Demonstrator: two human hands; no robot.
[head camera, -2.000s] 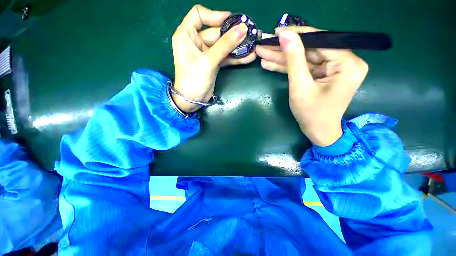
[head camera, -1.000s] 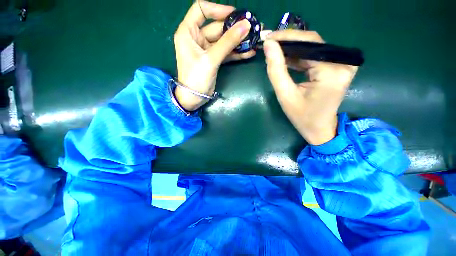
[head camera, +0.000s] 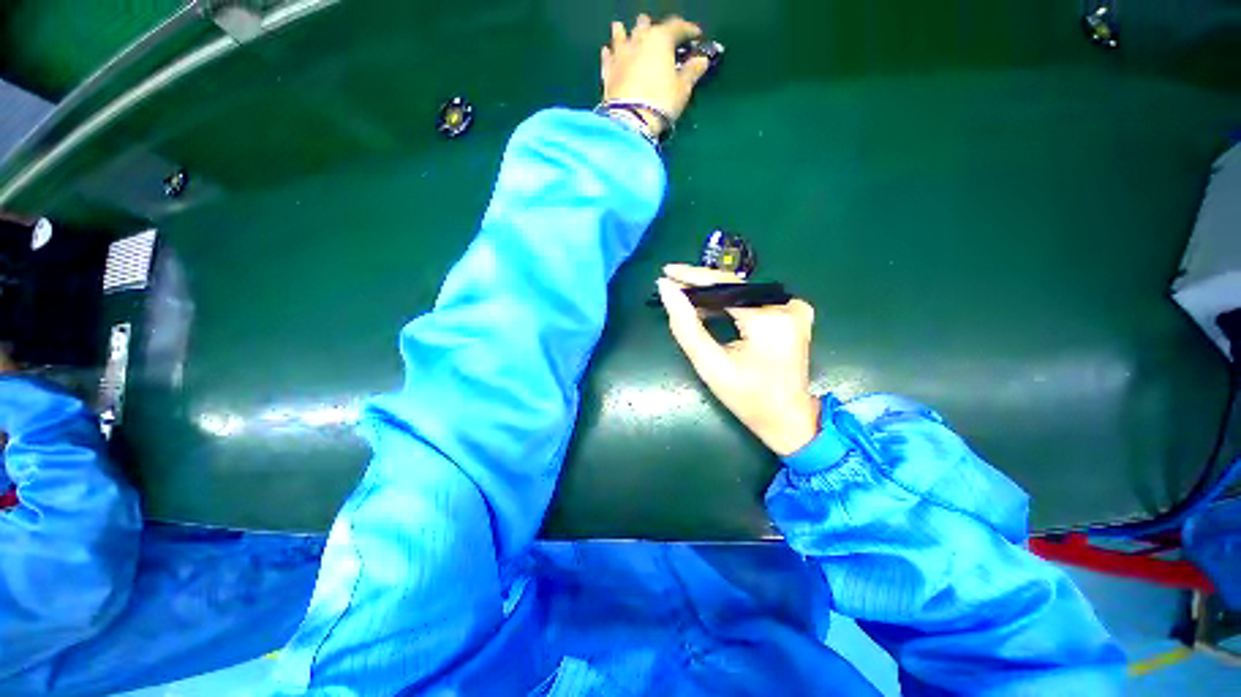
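Observation:
My left hand (head camera: 649, 68) is stretched far forward over the dark-green belt (head camera: 898, 232). Its fingers are on a small dark round unit (head camera: 702, 55) with silvery specks; whether they grip it or only touch it is hard to tell. My right hand (head camera: 746, 357) is nearer to me, closed on a black pen-length tool (head camera: 742, 294), likely tweezers, lying roughly level. A second dark unit (head camera: 731, 253) with a yellow-gold square and whitish edge lies on the belt just beyond my right fingertips.
Small units lie on the belt at left (head camera: 456, 117), far left (head camera: 176, 181) and far right (head camera: 1102, 23). A curved metal rail (head camera: 150, 75) runs at upper left. A white box-shaped thing (head camera: 1211, 259) stands at the right edge. A person's blue sleeve (head camera: 61, 470) shows at left.
My left hand has moved from beside the right hand to far forward, with a round unit at its fingers. My right hand has moved away from that unit, still holding the black tool. The view has widened.

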